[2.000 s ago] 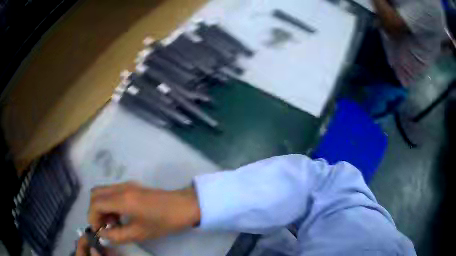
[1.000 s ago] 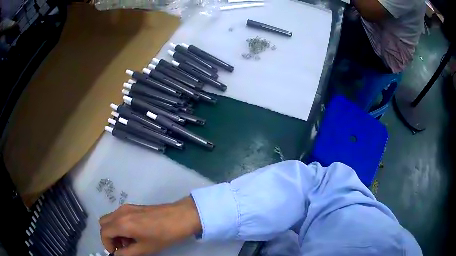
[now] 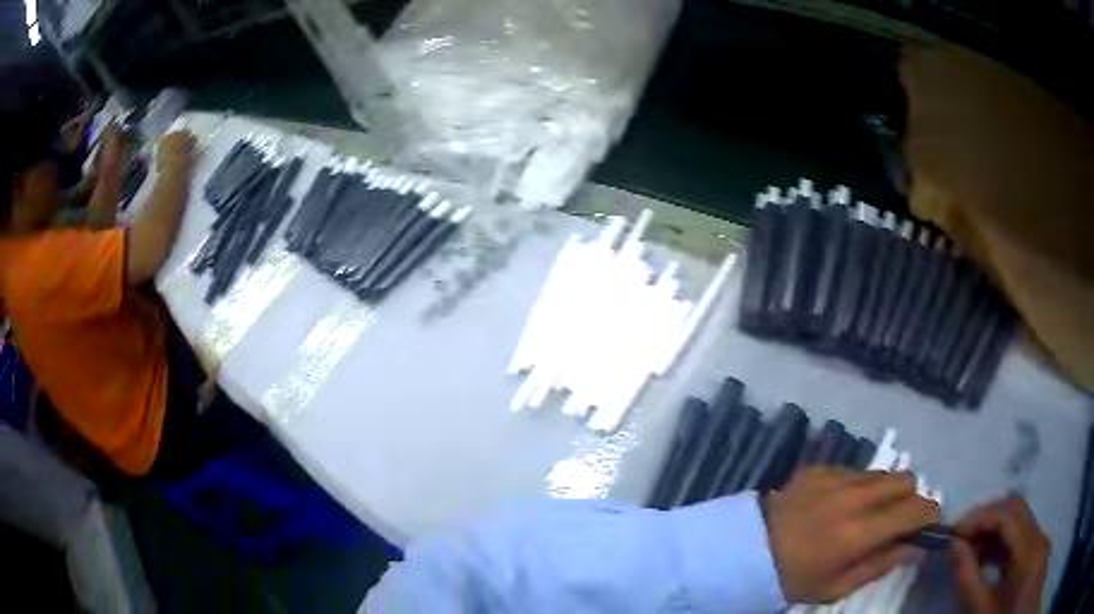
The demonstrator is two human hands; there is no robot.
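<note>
My left hand (image 3: 840, 534), in a blue sleeve, is closed on a short visible length of a dark tube (image 3: 930, 537) at the lower right. My right hand (image 3: 1005, 554) is at the tube's right end with curled fingers; blur hides whether it grips anything. Empty dark tubes (image 3: 726, 438) lie just behind my left hand. White rods (image 3: 882, 594) lie under and beside the hands. A larger fanned pile of white rods (image 3: 612, 324) lies further left. Dark tubes with white tips (image 3: 876, 288) lie in a row behind.
The white sheet (image 3: 396, 420) runs left to more white-tipped tubes (image 3: 366, 234), loose dark tubes (image 3: 246, 216) and small metal parts (image 3: 468, 270). A clear plastic bag (image 3: 516, 84) lies behind, brown paper (image 3: 1020, 180) at right. A person in orange (image 3: 90, 324) works at far left.
The view has swung left along the bench, bringing in the white rods, plastic bag and coworker. My left hand is now in full view, and both hands appear at the lower right.
</note>
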